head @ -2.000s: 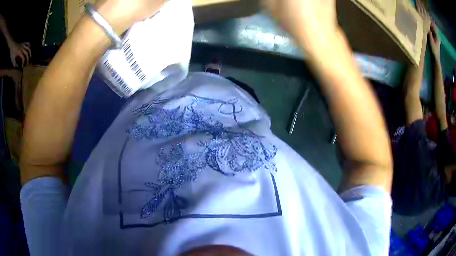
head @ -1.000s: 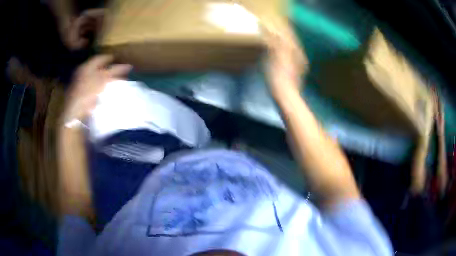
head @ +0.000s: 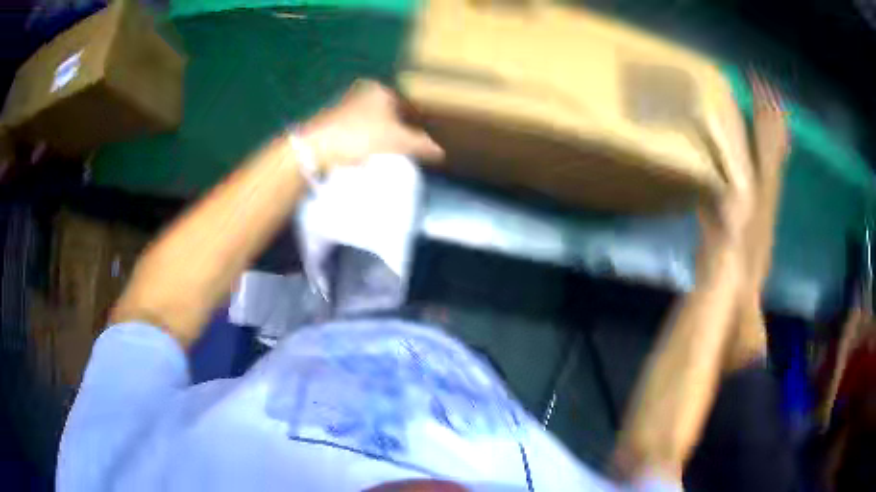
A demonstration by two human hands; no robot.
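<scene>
A brown carton [head: 567, 106] with a dark printed rectangle is on the green-topped bench, blurred by motion. My left hand [head: 370, 130] grips curled white label sheets [head: 360, 216] that hang below it, with its fingers close to the carton's left end; whether they touch it is unclear. My right hand [head: 725, 197] is at the carton's right end and holds it there. No print can be read on the sheets.
Another carton [head: 101, 82] with a small white label stands on the bench [head: 279, 77] at upper left. Another person's hand [head: 768, 110] is just beside my right hand. Brown cartons [head: 82, 288] show low at left.
The view has shifted. A carton lies between my hands further right, and a labelled carton now shows at upper left. The sheets still hang from my left hand. My right hand has moved right.
</scene>
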